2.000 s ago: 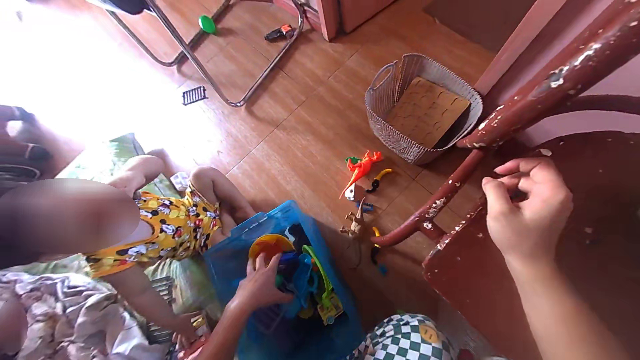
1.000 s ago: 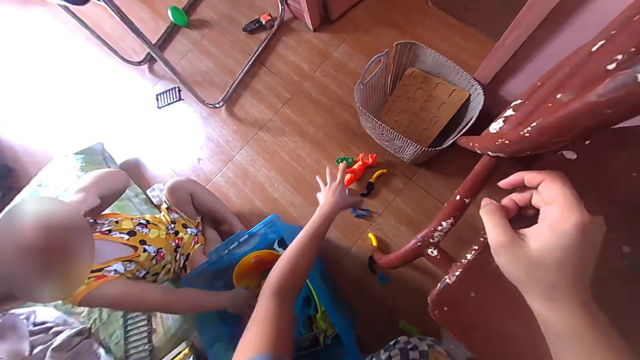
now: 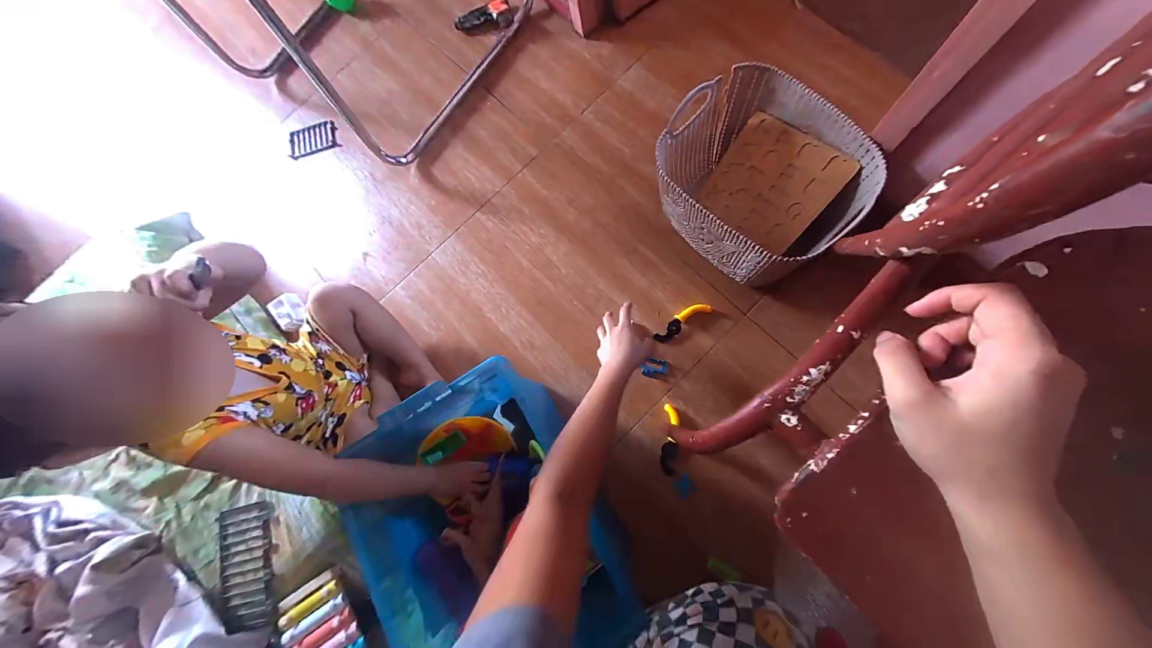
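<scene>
My left hand [image 3: 623, 340] is over the wooden-look floor, fingers spread and nothing seen in it. Beside its fingertips lies a black and yellow plastic toy piece [image 3: 670, 330], with a small blue toy piece [image 3: 655, 367] just below the hand. Another yellow and black piece [image 3: 668, 457] lies nearer, by the chair leg. My forearm crosses a blue plastic bin [image 3: 378, 549] of toys, hiding part of them. My right hand [image 3: 990, 387] hovers above the dark red chair seat [image 3: 909, 540], fingers loosely curled, thumb apart, holding nothing visible.
A seated person in yellow clothing [image 3: 288, 387] reaches into the bin, where another hand [image 3: 481, 531] also shows. A woven basket [image 3: 765, 261] holds a brown sheet [image 3: 778, 180]. A peeling red chair frame [image 3: 810, 378] and metal tube legs [image 3: 396, 157] stand about.
My left hand went from the bin out to the floor toys. The orange toy and a green one beside it, on the floor in earlier frames, no longer show there. My right hand stays over the chair.
</scene>
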